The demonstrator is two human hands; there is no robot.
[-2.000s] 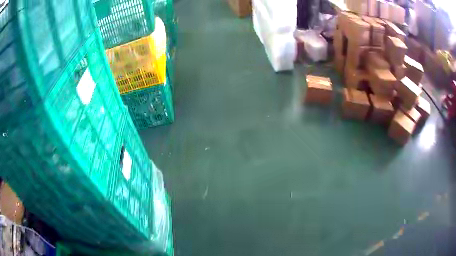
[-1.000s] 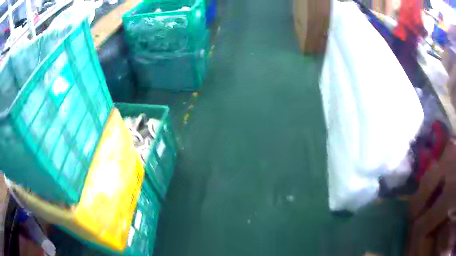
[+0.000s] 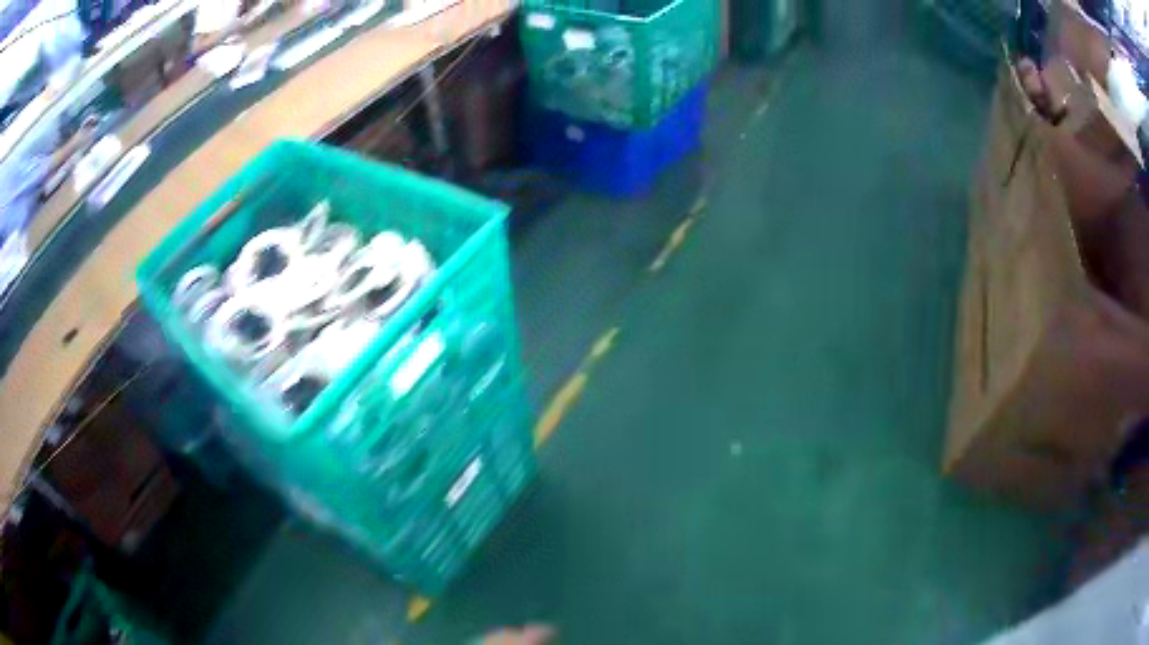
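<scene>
A green plastic crate stands nearest on the left, on top of another green crate. It is heaped with round white parts, and white labels show on its side. A small blurred piece of a hand, by its place probably my left hand, shows at the bottom edge, right of the crates and apart from them. Its fingers are cut off, so its grip is hidden. My right hand is not in view.
A long brown-topped bench curves along the left beside a dark conveyor belt. Farther on, a green crate stands on a blue bin. A large open brown carton stands at right. A yellow line marks the green floor.
The view has moved forward along the aisle. The crate of white parts is now much nearer. The yellow crate and white wrapped stack have left view; the brown carton is nearer. A hand piece has appeared.
</scene>
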